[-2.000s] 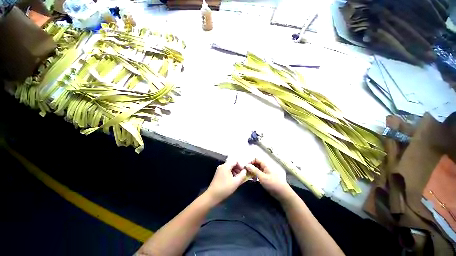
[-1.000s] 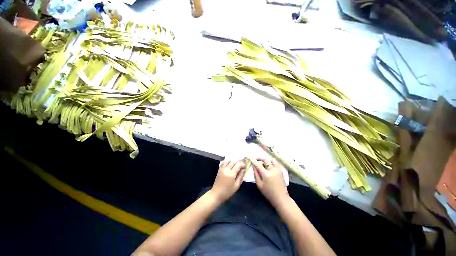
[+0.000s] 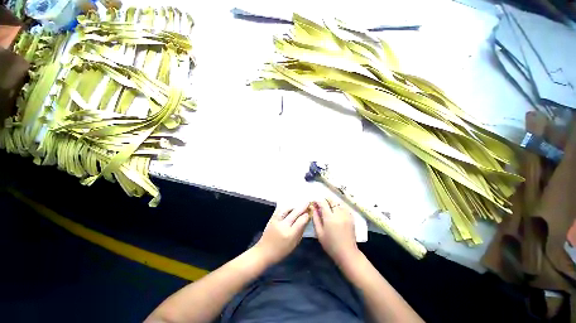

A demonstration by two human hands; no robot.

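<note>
My left hand and my right hand meet at the table's near edge, fingertips almost touching. A small yellow-green strap end shows between the fingertips of both hands; the fingers hide most of it. The pale work board shows under and beside my right hand. The hammer lies just beyond and right of my hands, its dark head at the far left end and its pale handle running toward the near right.
A strap bundle fans across the centre-right. A looped strap pile covers the left. A thin dark bar lies at the bundle's far end. Brown bag panels are at the near right, pale sheets at the far right.
The view has moved closer and lower over the table, so the orange-tan bottle has left the picture. My hands have flattened onto the board, and more of the board shows beside my right hand.
</note>
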